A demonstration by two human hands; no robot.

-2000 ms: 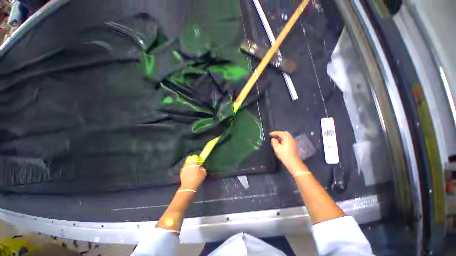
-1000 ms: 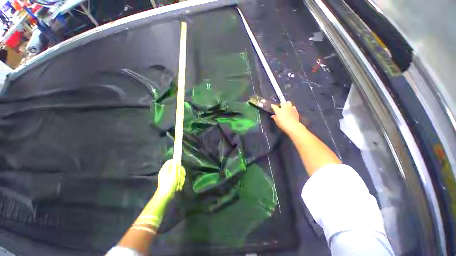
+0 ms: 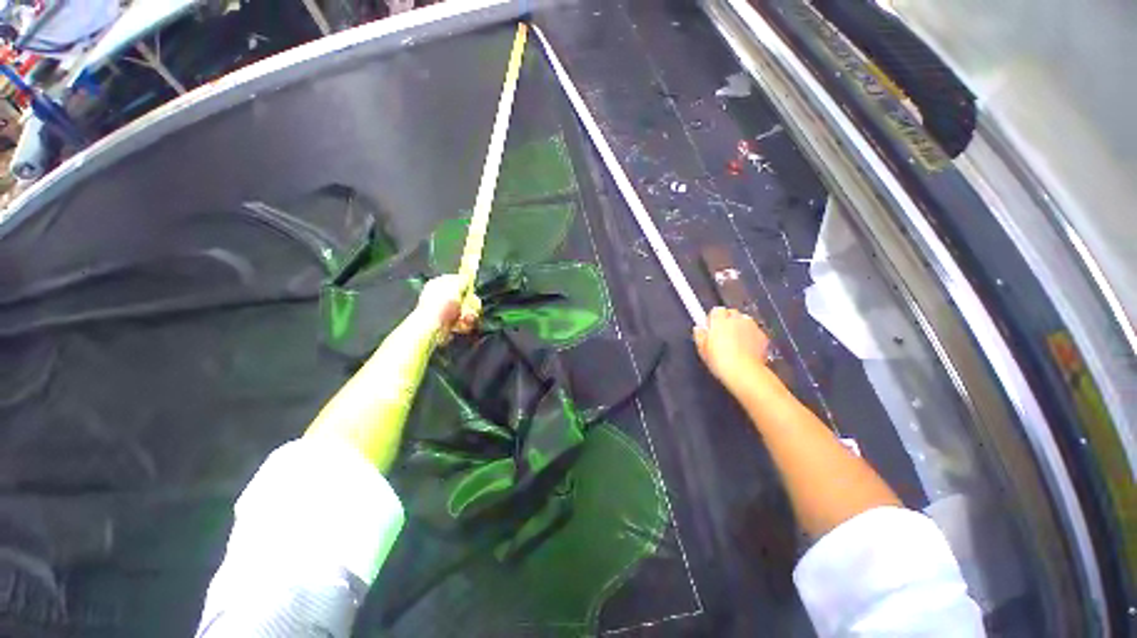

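Observation:
Black fabric (image 3: 162,374) covers the left and middle of the table, bunched in wrinkles at the centre, with green-lit patches and pale outlines. My left hand (image 3: 451,309) holds the lower end of the yellow yardstick (image 3: 494,168), which points away across the fabric. My right hand (image 3: 733,342) is closed on the near end of the silver metal straightedge (image 3: 623,187), which lies slanted near the fabric's right edge. The far ends of the two sticks nearly meet by the far table edge. A dark bar weight (image 3: 727,277) lies beside my right hand, partly hidden.
The machine gantry (image 3: 923,287) runs down the right side. Pale translucent sheets (image 3: 860,299) lie beside it. Small scraps (image 3: 744,156) are scattered on the dark table. The white far table edge (image 3: 287,52) curves across the top, with clutter beyond at upper left.
The yardstick was first under the fabric folds, then lifted onto the left side; now its far end is further right. My right hand has gone from empty to the bar weight, then to the straightedge.

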